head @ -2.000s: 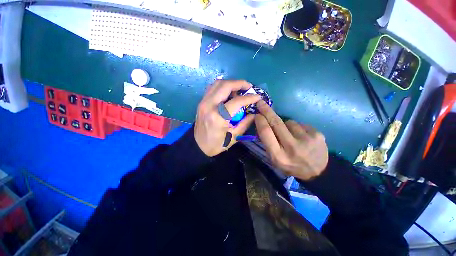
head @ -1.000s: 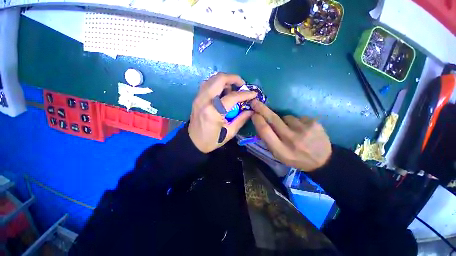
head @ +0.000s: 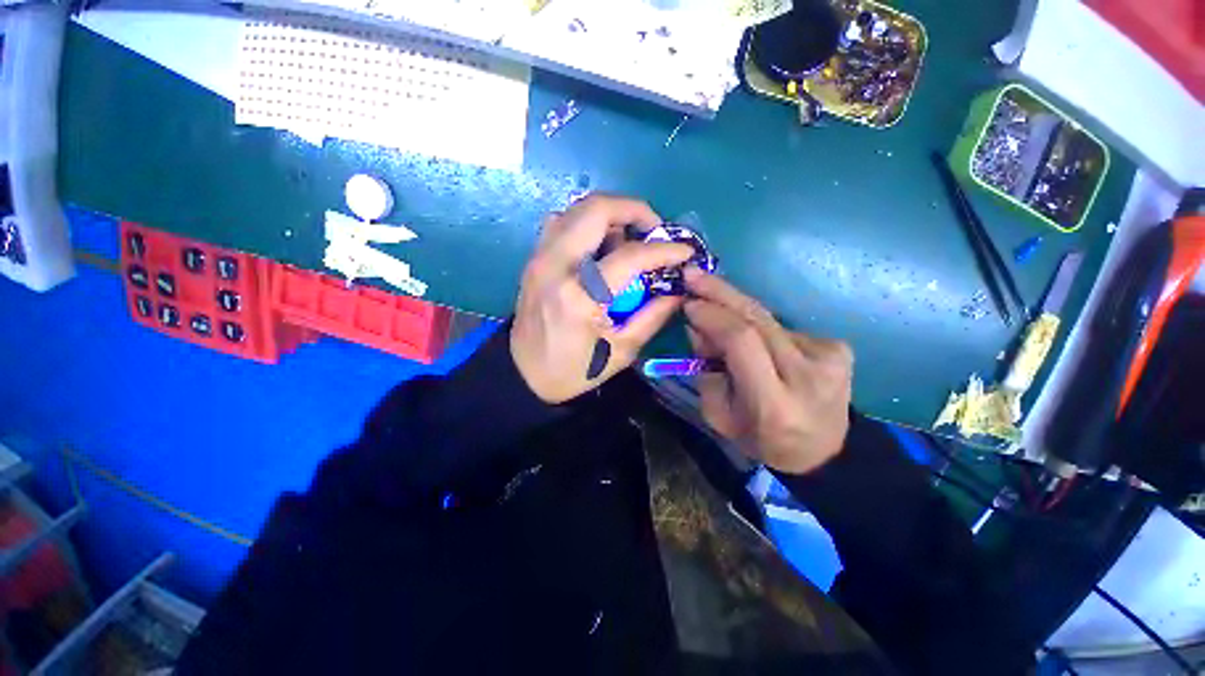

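Observation:
A small round device with shiny metal parts inside is held over the near edge of the green mat. My left hand grips it from the left, with grey-black patches on the fingers. A blue-lit disc shows between the left fingers. My right hand has its fingertips at the right side of the device. A slim purple-blue shaft is tucked in the right hand. The fingers hide much of the device.
Green-rimmed screw tray, dark tweezers and yellowed-handle blade lie right. A small-parts tray is at the back. White disc, torn strips and dotted sheet lie left. Red compartment trays are beyond the mat's edge.
The right hand's fingers are more curled, and the purple-blue shaft now lies level, reaching into the right hand. The left hand still holds the device. The whole view has shifted slightly.

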